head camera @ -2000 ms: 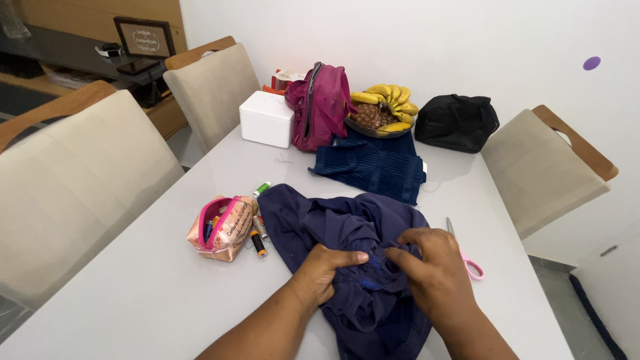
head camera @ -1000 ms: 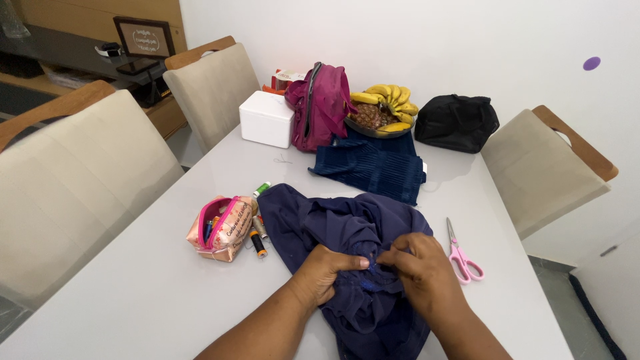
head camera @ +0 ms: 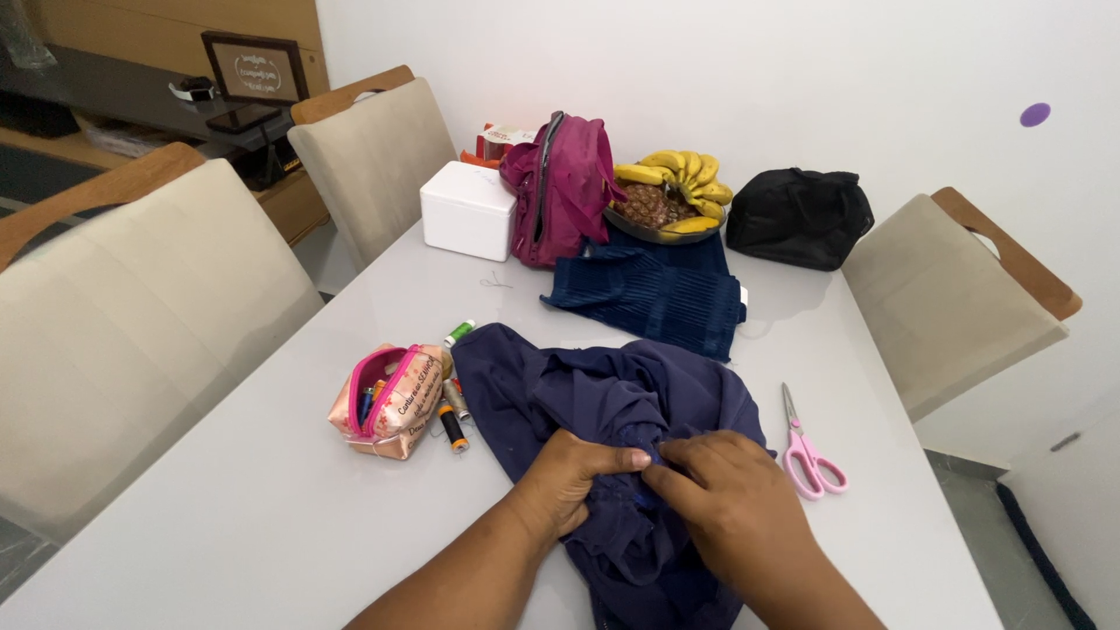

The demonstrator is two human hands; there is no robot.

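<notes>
A navy fabric garment [head camera: 604, 385] lies bunched on the white table. My left hand [head camera: 569, 481] grips its folds, thumb on top. My right hand [head camera: 726, 499] pinches the cloth close beside the left thumb, at a bright blue patch; whether a needle is between the fingers cannot be seen. Pink-handled scissors [head camera: 808, 459] rest just right of the garment. To its left stand an open pink-zipped pouch [head camera: 402, 394] with thread spools inside, a green thread spool [head camera: 459, 332], a grey-beige spool [head camera: 456, 398] and a black thread spool [head camera: 452, 429] with orange ends.
Farther back on the table [head camera: 262, 490] are a white box [head camera: 468, 212], a magenta backpack [head camera: 564, 192], a bowl of bananas [head camera: 691, 179] and pineapple, a black bag [head camera: 798, 219] and a folded dark blue ribbed cloth [head camera: 652, 293]. Beige chairs [head camera: 157, 324] flank the table.
My right hand has moved left and down toward my left thumb since two seconds ago, uncovering more of the scissors. My left hand stays on the garment.
</notes>
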